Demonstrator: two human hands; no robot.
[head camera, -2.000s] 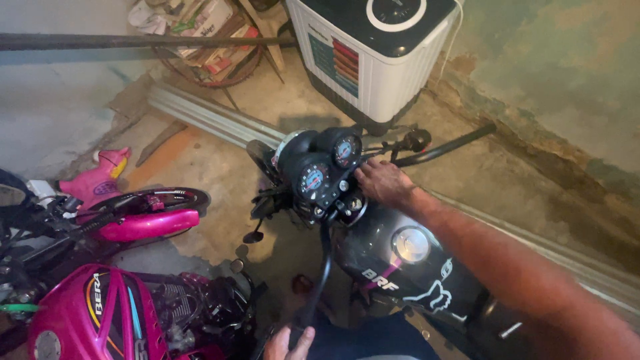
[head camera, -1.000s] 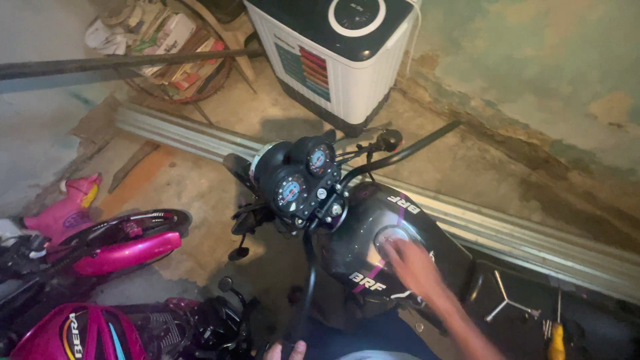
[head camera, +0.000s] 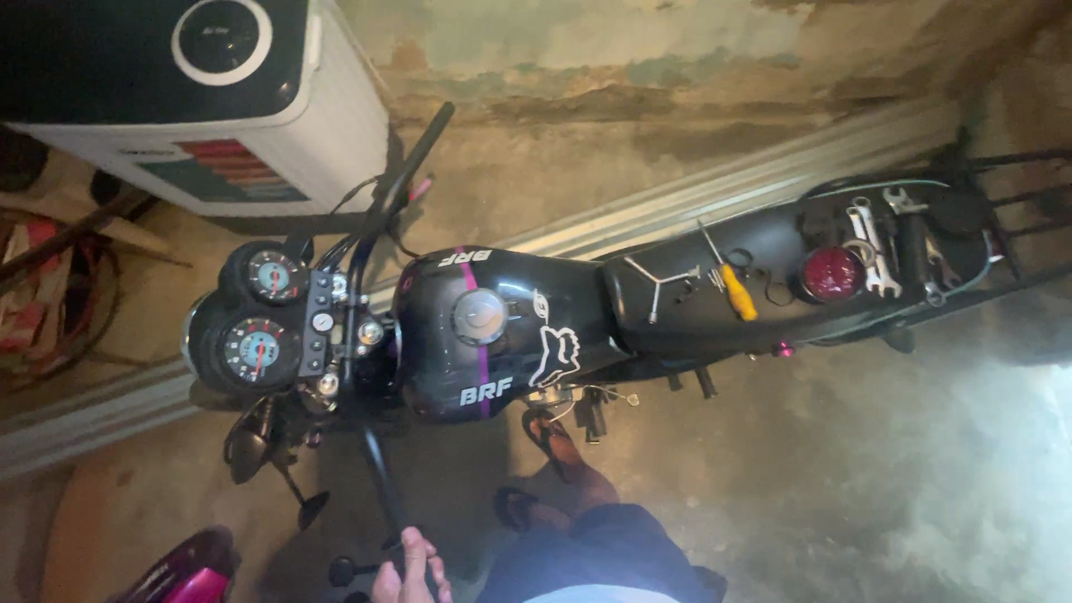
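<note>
My left hand (head camera: 410, 569) is at the bottom edge, by the near end of the handlebar (head camera: 381, 469) of a black motorcycle; its grip is partly cut off by the frame. My right hand is out of view. The black fuel tank (head camera: 435, 335) has a round metal cap (head camera: 480, 316). Two round gauges stand by the handlebar, the upper gauge (head camera: 272, 278) and the lower gauge (head camera: 254, 352). On the black seat (head camera: 670, 322) lie a three-way wrench (head camera: 657, 289), a yellow-handled screwdriver (head camera: 738, 293), a round red lens (head camera: 832, 274) and several wrenches (head camera: 875, 251).
A white washing machine (head camera: 335, 109) with a dark top stands beyond the handlebar. Long metal profiles (head camera: 729, 197) run along the wall behind the motorcycle. Part of a pink motorcycle (head camera: 197, 586) shows at bottom left. My sandalled feet (head camera: 553, 444) are beside the engine.
My right hand went from near the gauges to the tank cap, and is now out of view. My left hand stays by the near handlebar end. The view has swung right, showing the seat and tools.
</note>
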